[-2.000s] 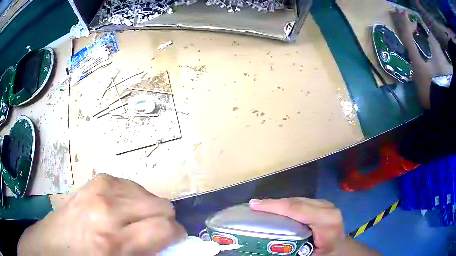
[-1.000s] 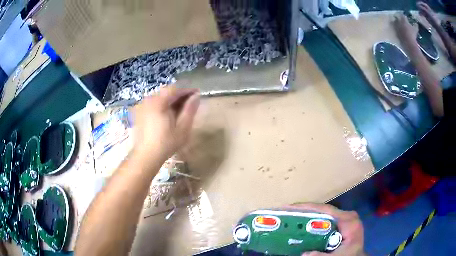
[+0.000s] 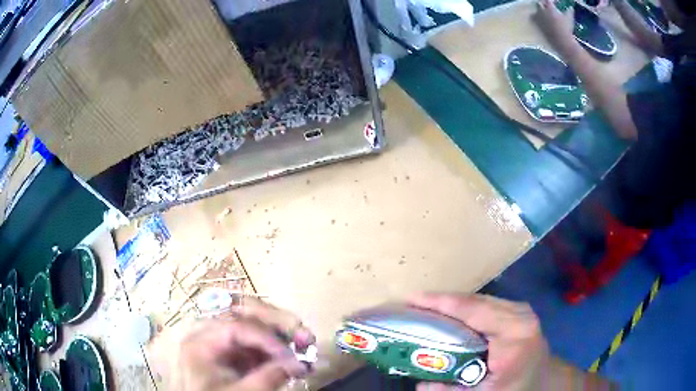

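Note:
My left hand (image 3: 236, 351) is at the bottom, left of centre, slightly blurred, with a tiny white-silver trim piece (image 3: 307, 355) pinched in its fingertips. My right hand (image 3: 507, 336) is at the bottom right and grips a car-shaped housing (image 3: 404, 347) by its right end. The housing's green side, with red-orange oval lights, faces me; its smooth silver face is tilted up. The trim piece is just left of the housing, apart from it. Part of my right hand is cut off by the bottom edge.
A cardboard parts box (image 3: 305, 149) with loose silvery parts stands at the back. Thin sticks and a small white round item (image 3: 214, 300) lie front left. Green housings (image 3: 76, 282) stand at far left. Another person's arm (image 3: 610, 99) and a housing (image 3: 546, 84) are at right.
My left hand has come back from near the parts box towards the housing, now with a small piece in its fingertips. The housing has tilted, showing its silver face. The view has shifted.

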